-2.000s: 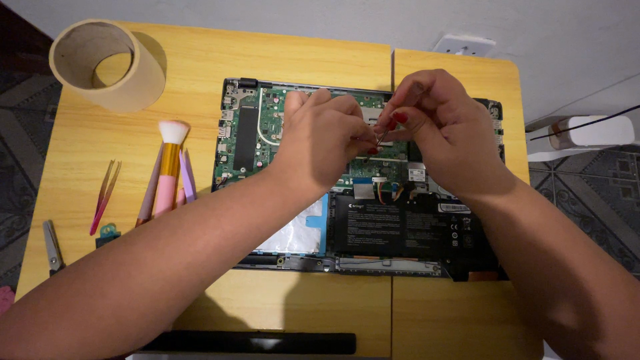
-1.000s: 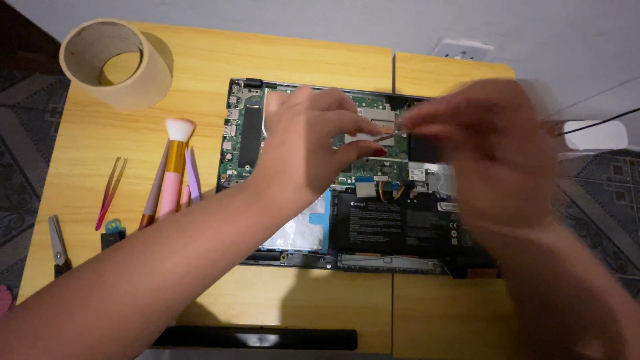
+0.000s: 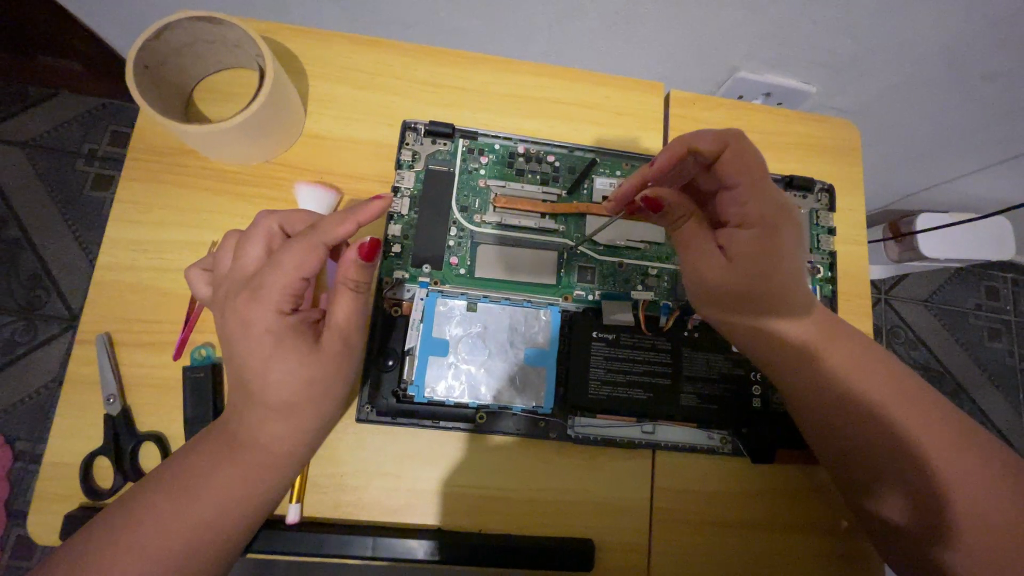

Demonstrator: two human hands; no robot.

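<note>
An opened laptop [image 3: 480, 416] lies on the yellow table, its green motherboard [image 3: 500, 164] showing. My right hand [image 3: 712, 232] is over the board, pinching a thin metal tool [image 3: 600, 230] between thumb and index finger; its kind is unclear. Its tip points down and left, near a copper heat pipe [image 3: 552, 206]. My left hand [image 3: 292, 304] is off the laptop's left side, thumb and index finger apart, with nothing seen between them. It partly covers a makeup brush [image 3: 318, 197]. Below the board are a silver drive with blue edging [image 3: 488, 352] and a black battery [image 3: 624, 360].
A wide tape roll [image 3: 264, 120] stands at the back left. Scissors [image 3: 116, 424], pink tweezers [image 3: 187, 328] and a small black object [image 3: 202, 392] lie left of my left hand. A long black bar [image 3: 432, 548] runs along the front edge. A wall socket [image 3: 766, 90] is behind the table.
My left hand has moved left, away from the motherboard, uncovering the copper heat pipe. My right hand, blurred one second ago, is now seen clearly over the board with the thin tool.
</note>
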